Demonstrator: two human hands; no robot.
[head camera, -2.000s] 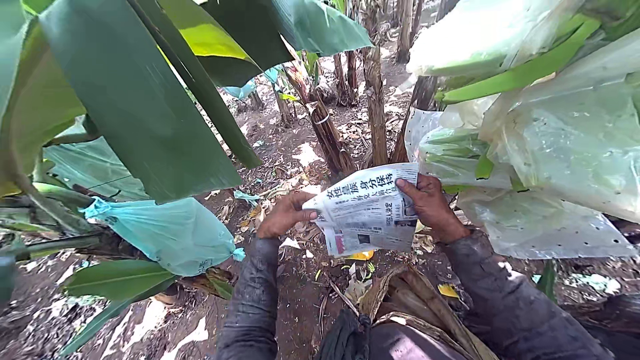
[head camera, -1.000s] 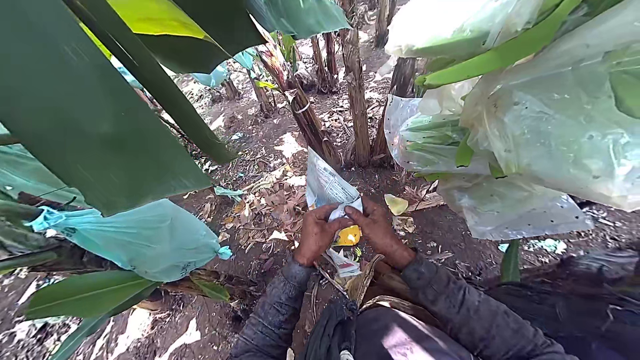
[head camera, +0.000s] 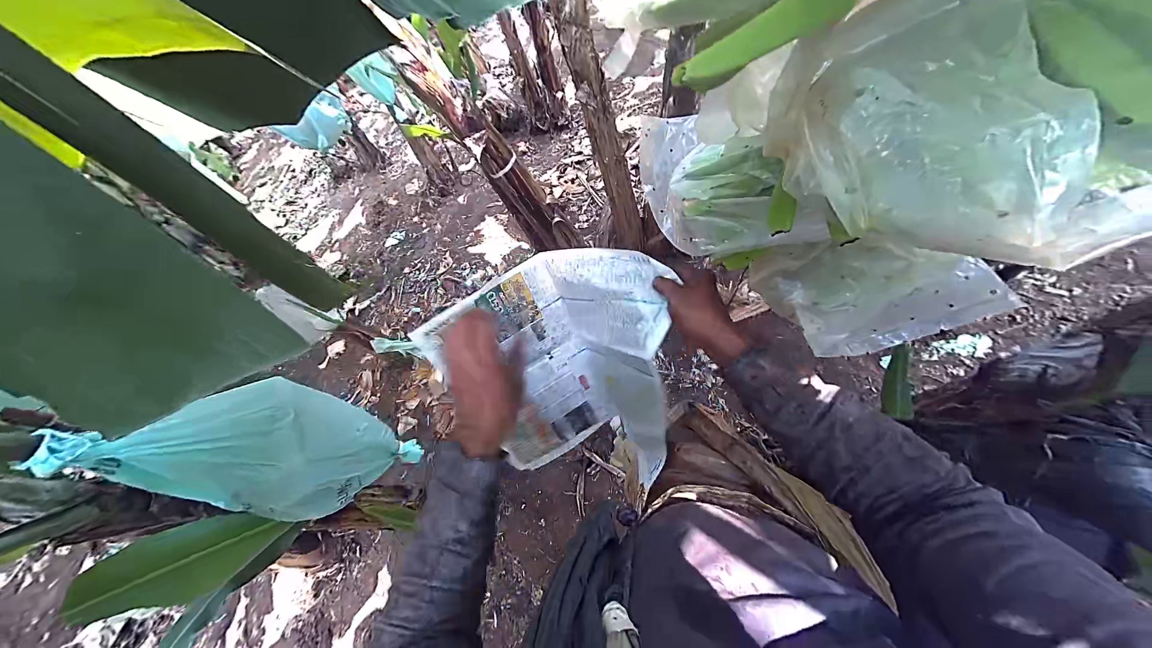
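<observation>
A spread newspaper sheet (head camera: 576, 342) with print and small pictures hangs in front of my body. My right hand (head camera: 700, 310) pinches its upper right edge between thumb and fingers. Blurred by motion, my left hand (head camera: 483, 382) is over the left part of the sheet; whether its fingers grip the paper cannot be told. The sheet's lower right part folds downward. To the left lies a tied teal plastic bag (head camera: 261, 450), and at the upper right a bunch of green bananas (head camera: 729, 184) shows inside a clear plastic bag (head camera: 936, 135).
A large banana leaf (head camera: 117, 297) covers the left side. Banana stems (head camera: 603, 126) stand ahead, one with a tie round it. Another clear plastic sheet (head camera: 886, 292) hangs low on the right. Dry leaves litter the soil. A dry brown leaf sheath (head camera: 792, 495) is close to my body.
The newspaper, bunched between both hands a second ago, is now spread wide. My hands have moved apart, and the right one has gone up and to the right.
</observation>
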